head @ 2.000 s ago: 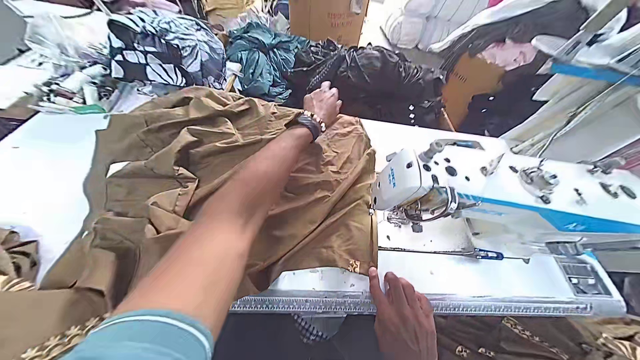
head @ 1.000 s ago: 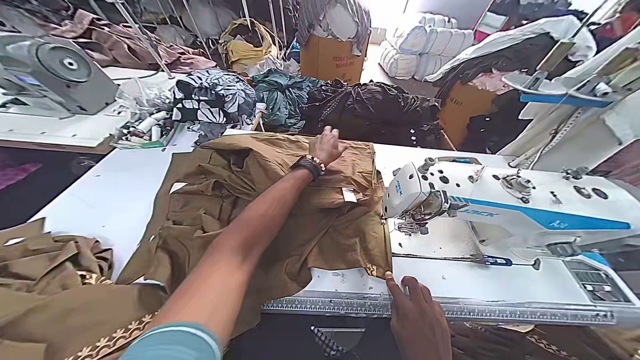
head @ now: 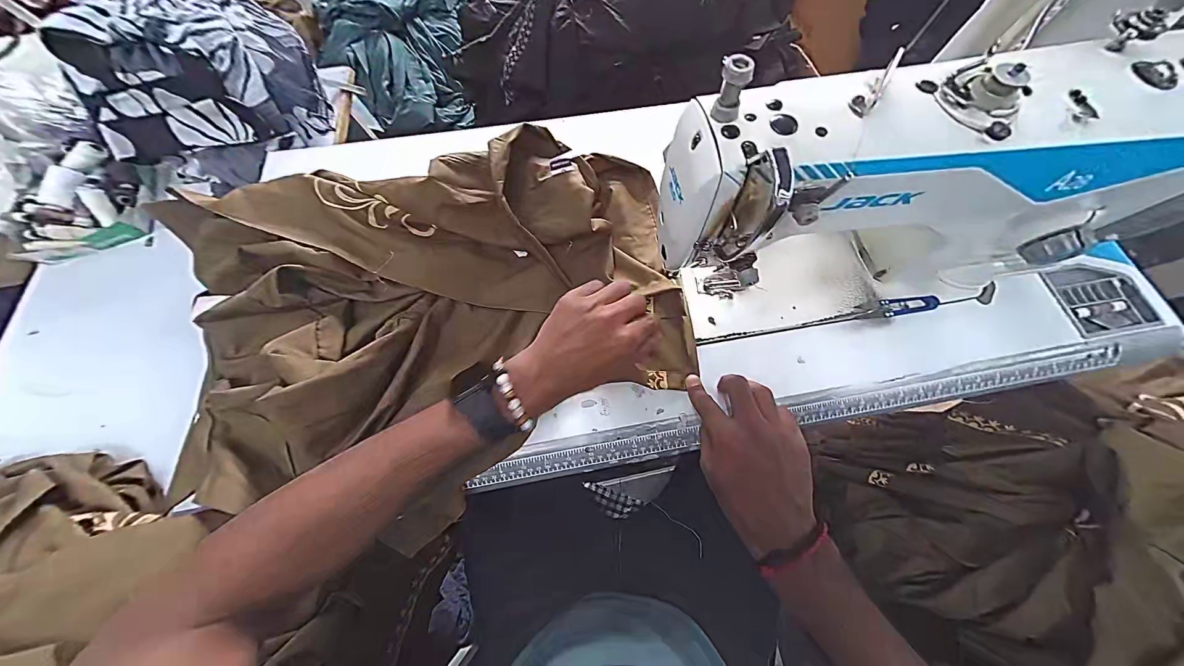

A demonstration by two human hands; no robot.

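A brown garment [head: 398,324] with gold embroidery lies bunched on the white sewing table, its right edge running under the needle area of a Jack sewing machine [head: 888,185]. My left hand [head: 592,347], with a dark watch and beads at the wrist, grips the cloth near that edge, its fingers curled. At the garment's lower right corner, my right hand [head: 754,453] pinches the cloth edge between thumb and finger. The presser foot [head: 726,280] is just above and to the right of my left hand; whether it is down on the cloth I cannot tell.
A blue-handled screwdriver-like tool [head: 911,305] lies on the machine bed. A measuring tape [head: 592,453] runs along the table's front edge. Thread spools [head: 60,185] and bundled fabrics [head: 166,83] stand at the back left. More brown garments [head: 971,527] hang below at the right.
My left hand has come from the far side of the garment back toward me, near the corner. The garment's upper part has been turned, showing embroidery and a collar. The view has moved closer.
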